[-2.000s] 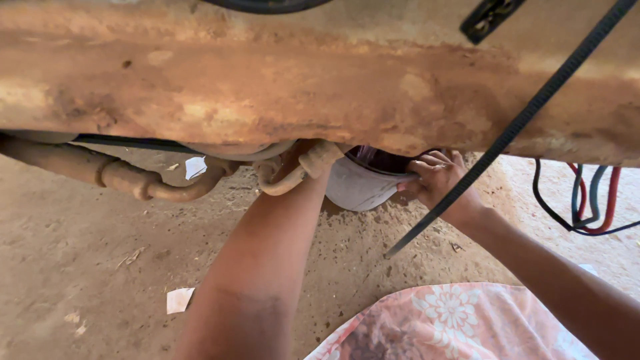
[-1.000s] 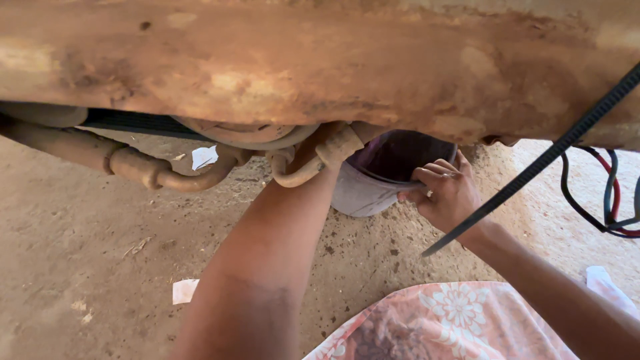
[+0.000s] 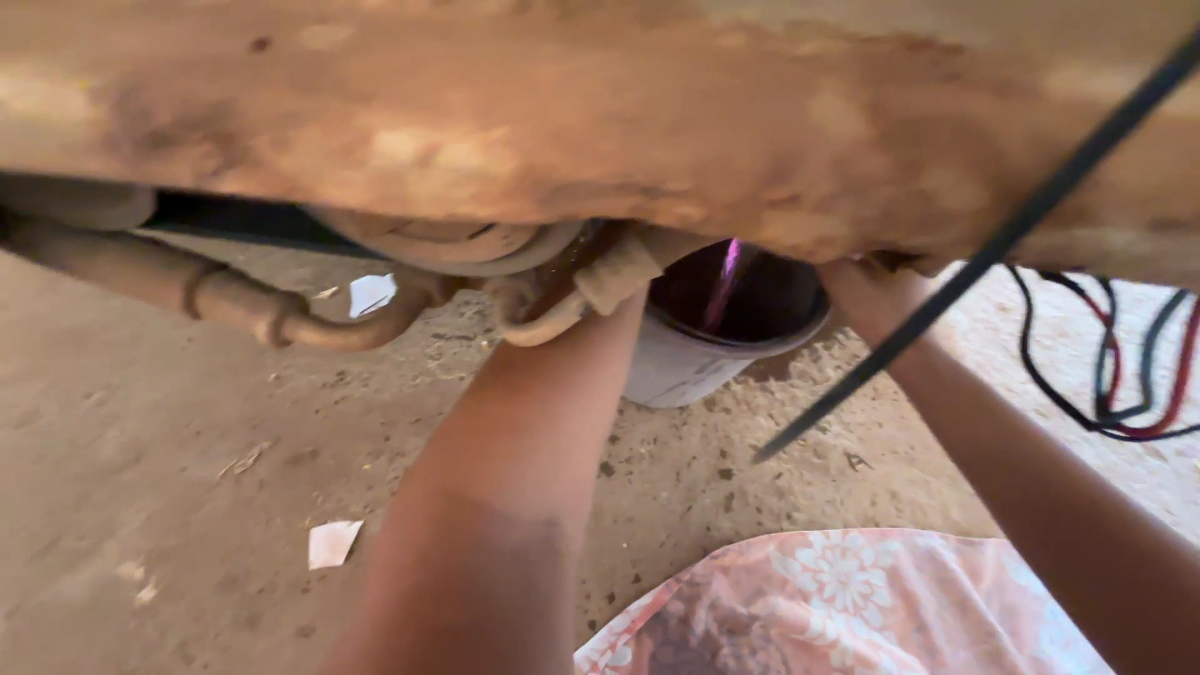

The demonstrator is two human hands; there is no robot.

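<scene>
A grey bucket (image 3: 684, 370) stands on the ground under a dusty, rust-brown metal beam (image 3: 562, 112), its mouth partly covered by the beam. A thin purple-pink stream of liquid (image 3: 727, 277) runs down inside it. My left forearm reaches up behind a bent, dirt-covered pipe (image 3: 352, 328); the left hand itself is hidden by the beam. Of my right hand (image 3: 872, 286), only the wrist and part of the back show, at the right of the bucket's rim; the fingers are hidden behind the beam, so their hold cannot be told.
A black ribbed cable or tie (image 3: 937, 305) hangs diagonally across the right side. Black and red wires (image 3: 1116, 412) dangle at the far right. A pink floral cloth (image 3: 844, 600) lies at the bottom, and white scraps (image 3: 334, 545) lie on the dirt ground.
My right hand, earlier gripping the bucket's rim, has moved up behind the beam. The purple-pink stream now shows clearly in the bucket. My left arm stays behind the pipe.
</scene>
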